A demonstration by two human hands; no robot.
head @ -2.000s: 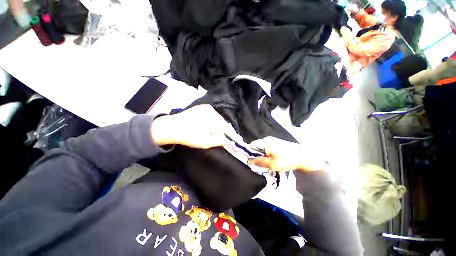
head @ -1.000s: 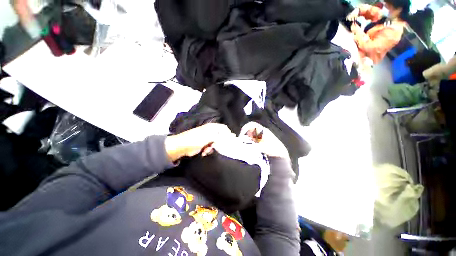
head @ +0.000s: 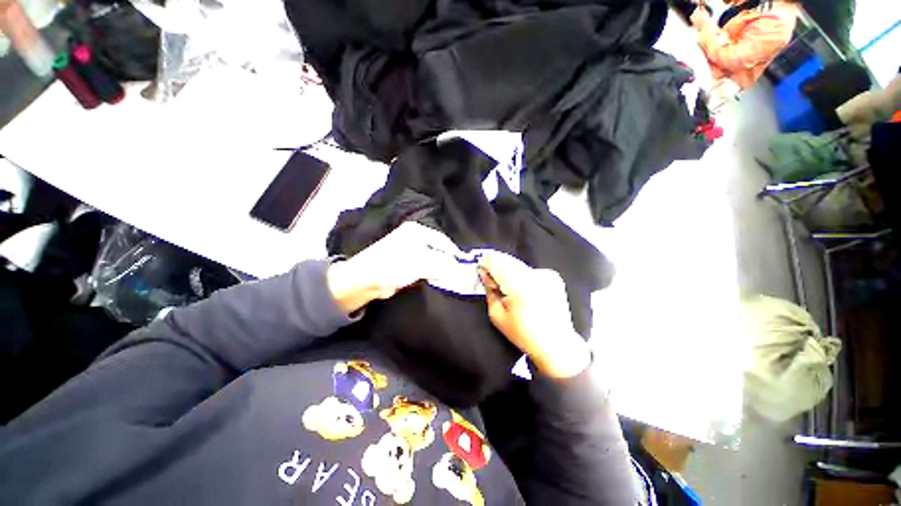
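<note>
A black garment [head: 445, 341] lies bunched on my lap and the table edge. A white piece, seemingly a shoulder pad [head: 456, 276], shows as a narrow band between my hands. My left hand [head: 400, 263] pinches its left end with the cloth. My right hand [head: 527, 304] pinches at its right end, fingertips together near the band. A needle or thread is too fine to make out. Another white piece [head: 507, 163] with grey marks lies on the black cloth beyond my hands.
A heap of black garments [head: 514, 74] covers the table's far side. A dark phone [head: 290, 191] lies on the white table [head: 119, 138] at left, with clear plastic [head: 232, 49] beyond. A tied cream sack [head: 787, 358] is on the floor at right. A person in orange [head: 748, 44] sits far right.
My right hand has turned from being bent over the work to pinching at the band's right end. The white strip hanging at the right has mostly gone from view. The garment is spread wider.
</note>
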